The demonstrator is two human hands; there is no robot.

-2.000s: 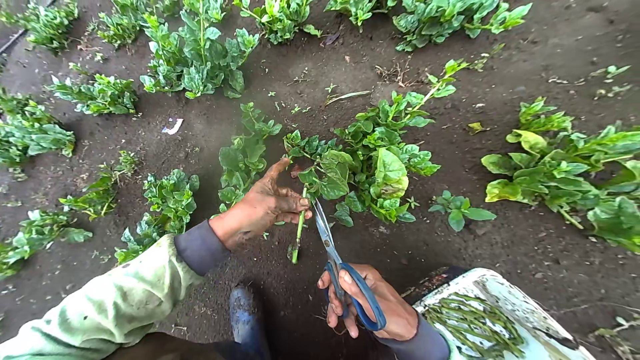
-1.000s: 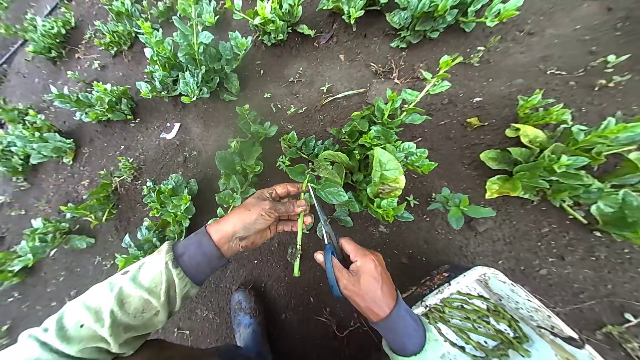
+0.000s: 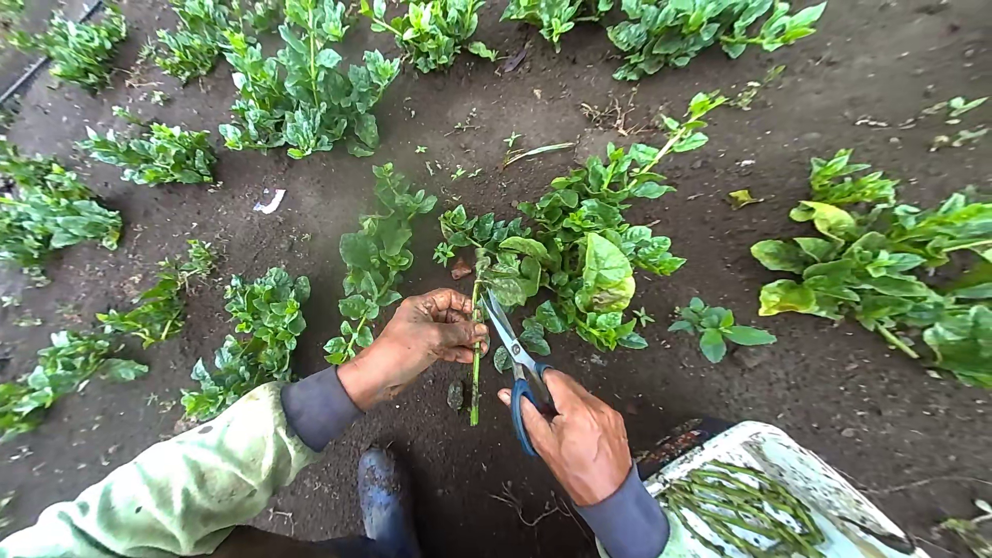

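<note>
My left hand [image 3: 422,341], soil on its fingers, pinches an upright green plant stem [image 3: 475,399] whose cut end points down toward my feet. Blue-handled scissors [image 3: 521,360] are in my right hand [image 3: 585,434], fingers through the loops. The blades are slightly apart, their tips close beside the stem just above my left fingers; whether they touch it I cannot tell. Leaves at the stem's upper part [image 3: 508,279] overlap a leafy green plant [image 3: 593,232] with one large yellowing leaf [image 3: 606,271].
A dirty white container [image 3: 845,496] at the lower right holds several cut green stems [image 3: 744,504]. Low leafy plants grow in the brown soil on both sides, among them a large one [image 3: 876,263] at right. A muddy blue boot [image 3: 384,496] stands below my hands.
The scissors have turned and their blades now show more fully beside the stem. The right hand was lower and the handles wider apart two seconds ago. My left hand keeps hold of the stem.
</note>
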